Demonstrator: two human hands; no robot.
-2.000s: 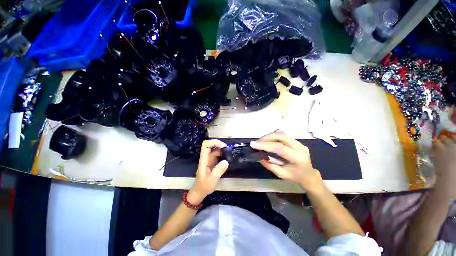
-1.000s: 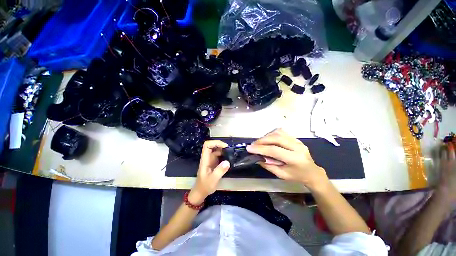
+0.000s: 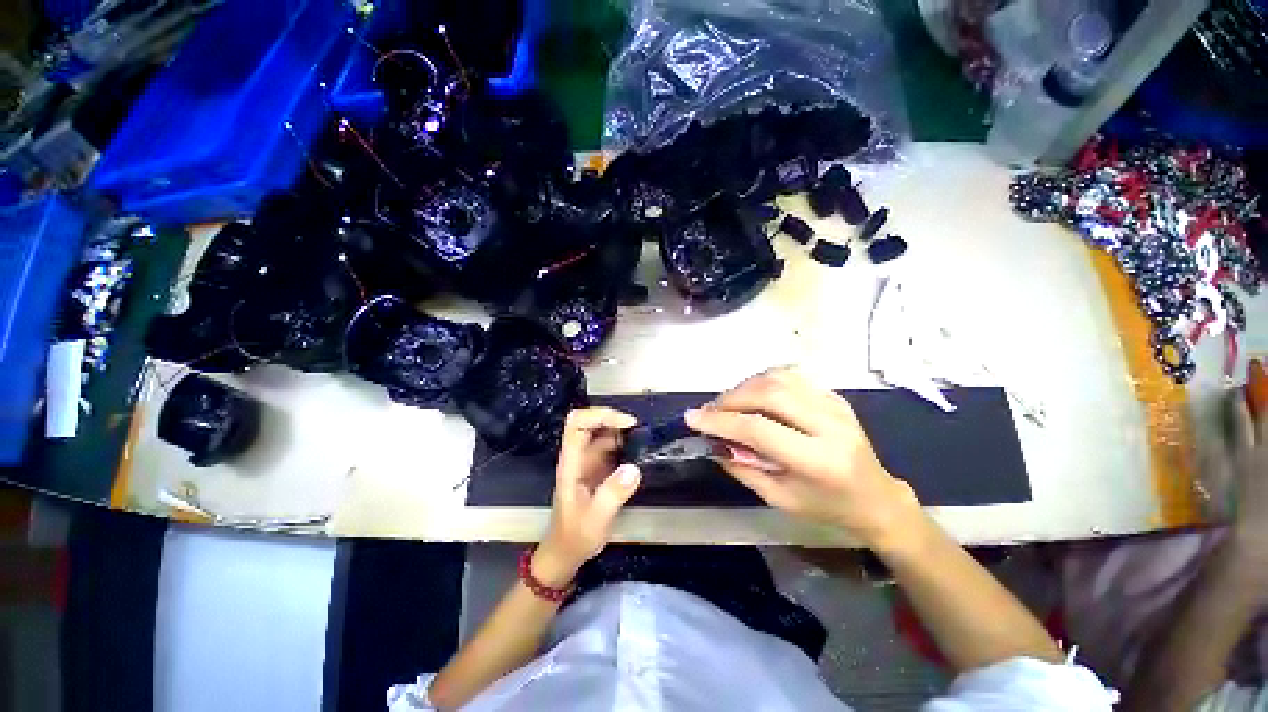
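Observation:
A black plastic housing (image 3: 670, 448) is held between both hands over the dark work mat (image 3: 946, 442). My left hand (image 3: 591, 480) grips its left end with thumb and fingers. My right hand (image 3: 800, 445) has its fingertips on the upper right part of the housing. The fingers hide much of it, and I cannot tell whether the right fingers also hold a small part. Both hands are bare, and a red bead bracelet is on the left wrist.
Black housings with thin wires (image 3: 417, 351) are heaped at back left; one housing (image 3: 207, 420) stands apart. Small black inserts (image 3: 830, 253) lie before a clear bag (image 3: 758, 70). White strips (image 3: 901, 348), blue bins (image 3: 209, 111) and tangled components (image 3: 1161, 223) lie around. A neighbour's arm (image 3: 1210, 626) shows at right.
Both hands stay on the housing, which is tilted a little differently, with the fingers slightly shifted. The neighbour's hand at right has moved mostly out of clear sight. The whole view has shifted slightly.

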